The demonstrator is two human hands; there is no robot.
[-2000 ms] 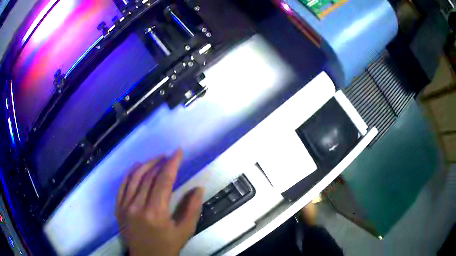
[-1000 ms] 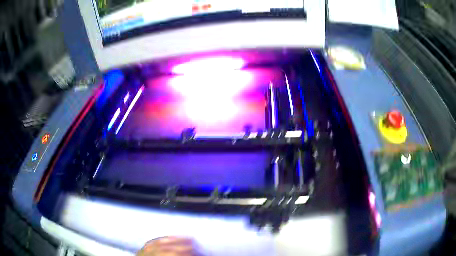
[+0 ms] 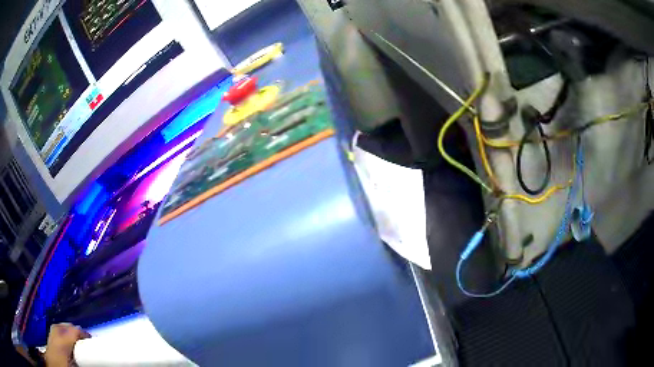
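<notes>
A green PCB panel [image 3: 251,147] with an orange edge strip lies on the blue right-hand top [image 3: 265,265] of the AOI machine, close beside the red emergency stop [image 3: 241,89]. My left hand [image 3: 63,345] is small, blurred and cut off by the lower left edge of the picture. It is at the machine's white front edge [image 3: 133,344], far from the panel, with its fingers bent. Whether it grips the edge is unclear. My right hand is not in view.
The monitor [image 3: 107,79] stands at the upper left, behind the lit bay [image 3: 107,229]. A yellowish ring [image 3: 259,59] lies behind the emergency stop. A white paper [image 3: 394,204] hangs on the machine's right side. Yellow and blue cables [image 3: 502,197] hang at the right.
The view has swung right, so the panel and emergency stop now show nearer the middle. The left hand now appears at the lower left by the front edge. The blurred right hand seen earliest has left view.
</notes>
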